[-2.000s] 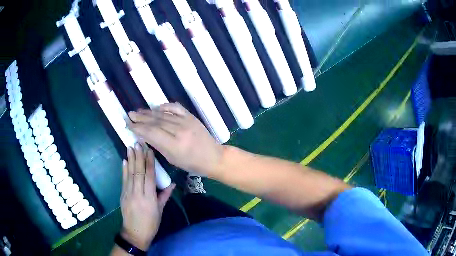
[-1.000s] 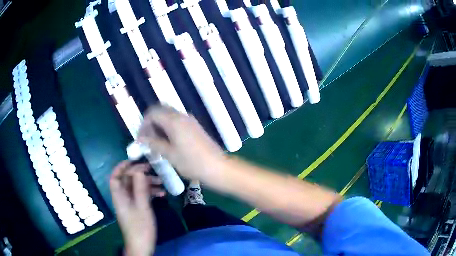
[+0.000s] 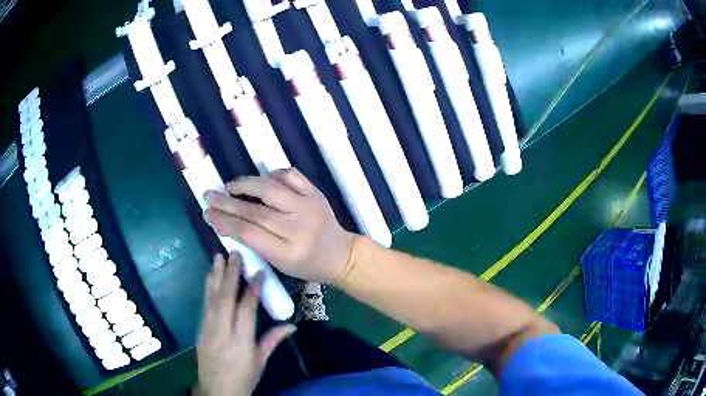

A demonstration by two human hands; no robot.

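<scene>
Several long white handle bodies point(image 3: 352, 166) lie side by side on a black foam tray point(image 3: 221, 135). My right hand point(image 3: 282, 224) lies palm down across the leftmost body point(image 3: 277, 298), its fingers on the middle of it. My left hand point(image 3: 232, 329) is at the near left side of the same body, fingertips touching it and thumb apart. Whether a small part is under the fingers is hidden. Reddish bands show at the bodies' stepped joints. A narrow black tray point(image 3: 141, 298) at the left holds two rows of small white pieces point(image 3: 87, 224).
The trays lie on a green bench surface point(image 3: 159, 232). A blue crate point(image 3: 619, 278) stands on the green floor at right, past yellow lines point(image 3: 542, 220). A patterned shoe point(image 3: 313, 302) shows below the bench edge.
One second ago both hands were blurred and raised with a small white piece between them. Now both are laid on the leftmost body, and that piece no longer shows.
</scene>
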